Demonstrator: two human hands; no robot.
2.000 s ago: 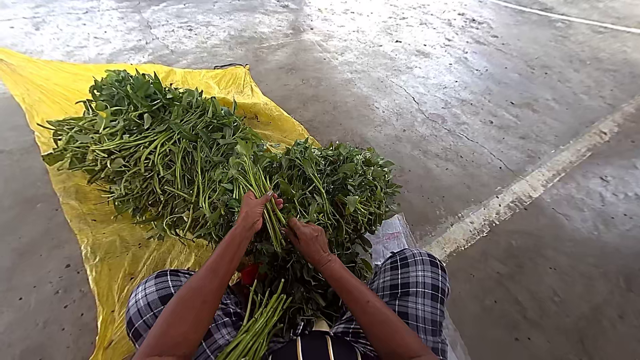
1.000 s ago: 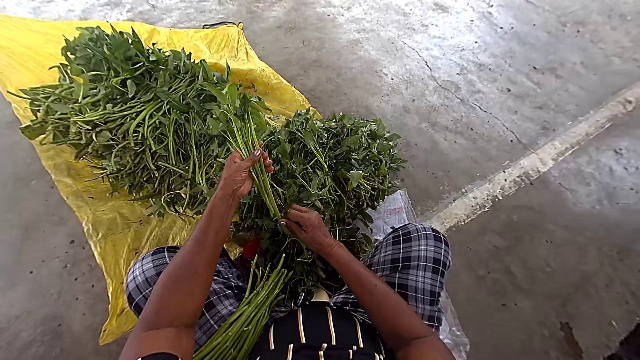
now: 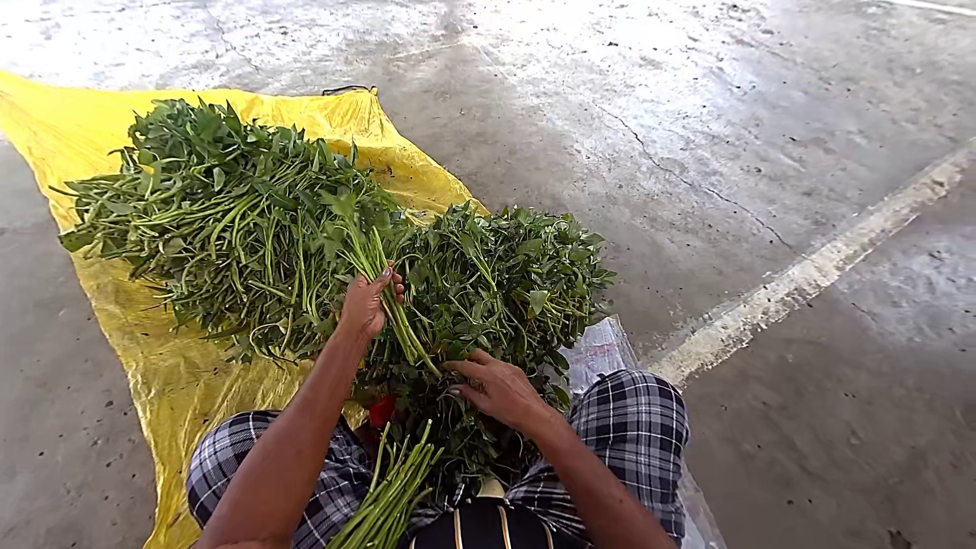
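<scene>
My left hand is closed around a small bunch of leafy green stems, leaves pointing up and away, cut ends down to the right. Just right of those ends is my right hand, fingers parted and thumb below; it appears to hold nothing. A large heap of leafy greens lies beyond my left hand, and a second heap lies in front of my right hand. Across my lap rests a bundle of green stems, its leaves not visible.
A yellow plastic sheet spreads under the left heap on the concrete floor. Clear plastic sheeting shows by my right knee. Something red sits partly hidden between my legs. A worn white line crosses the floor at right.
My right hand, earlier near the lower stems of the bunch, is now a little to the right of the cut ends with its fingers more spread. My left hand keeps its hold.
</scene>
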